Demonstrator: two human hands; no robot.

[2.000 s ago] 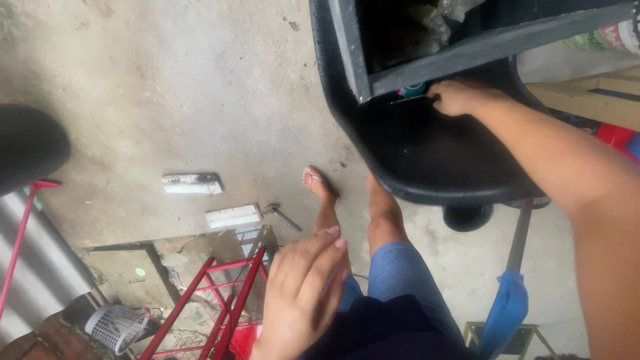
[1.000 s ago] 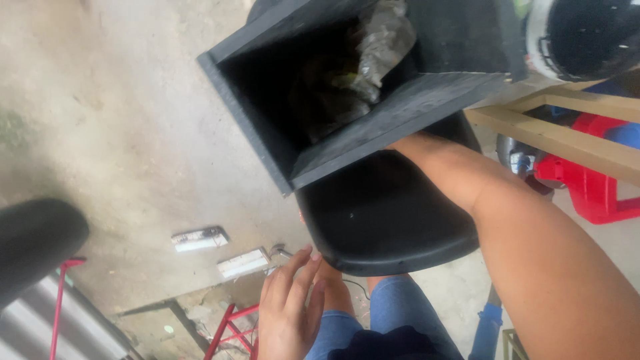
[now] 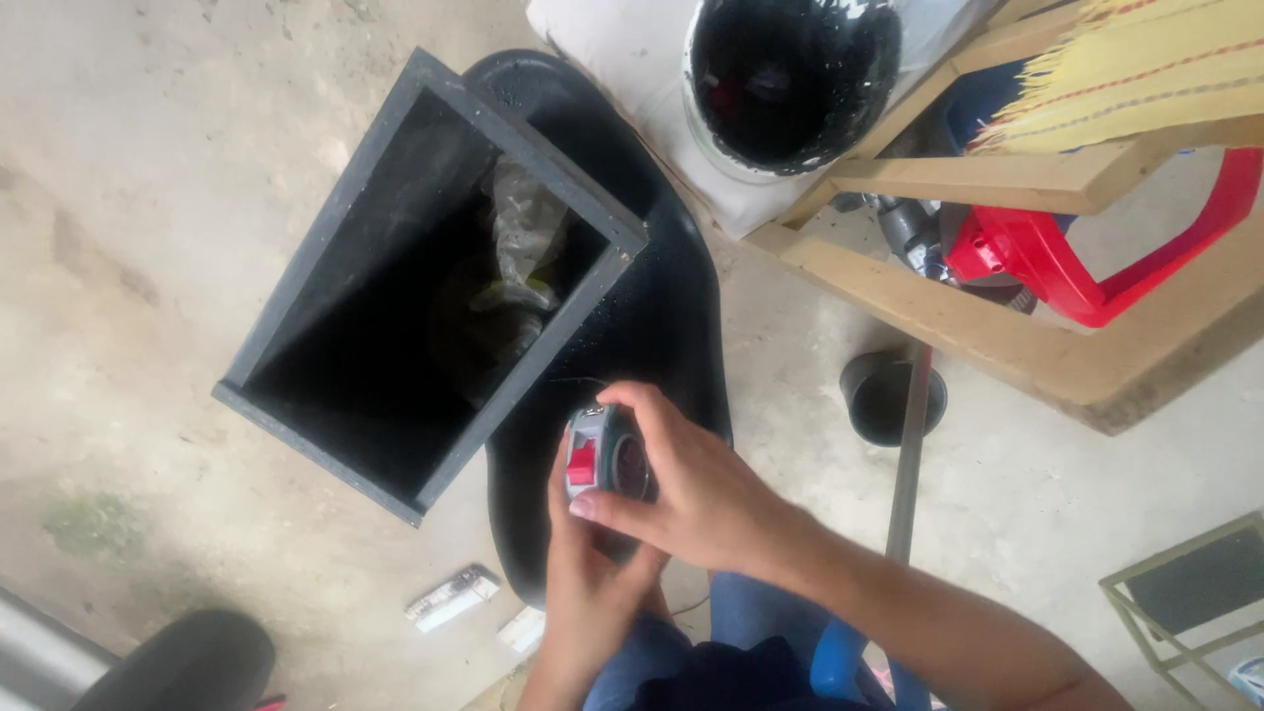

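A tape measure with a red lock button (image 3: pixel 591 462) is held between both hands, in front of my lap. My right hand (image 3: pixel 657 474) grips it, fingertips on its far end and thumb by the button. My left hand (image 3: pixel 583 568) closes around its near and left side. Just beyond, a dark grey open wooden box (image 3: pixel 533 370) stands tilted across a black plastic chair (image 3: pixel 681 326). Inside the box lies crumpled clear plastic (image 3: pixel 528 232); its deeper interior is too dark to make out.
A paint-stained bucket (image 3: pixel 696 109) stands at the top. To the right are a wooden frame (image 3: pixel 948 296), a red tool part (image 3: pixel 1052 262) and a yellow cloth (image 3: pixel 1165 79). A black pot (image 3: pixel 859 395) and white pieces (image 3: pixel 454 597) are on the concrete floor.
My right hand has come out from beside the box and now holds the tape measure. My left hand, which held nothing before, has joined it there. The view has shifted.
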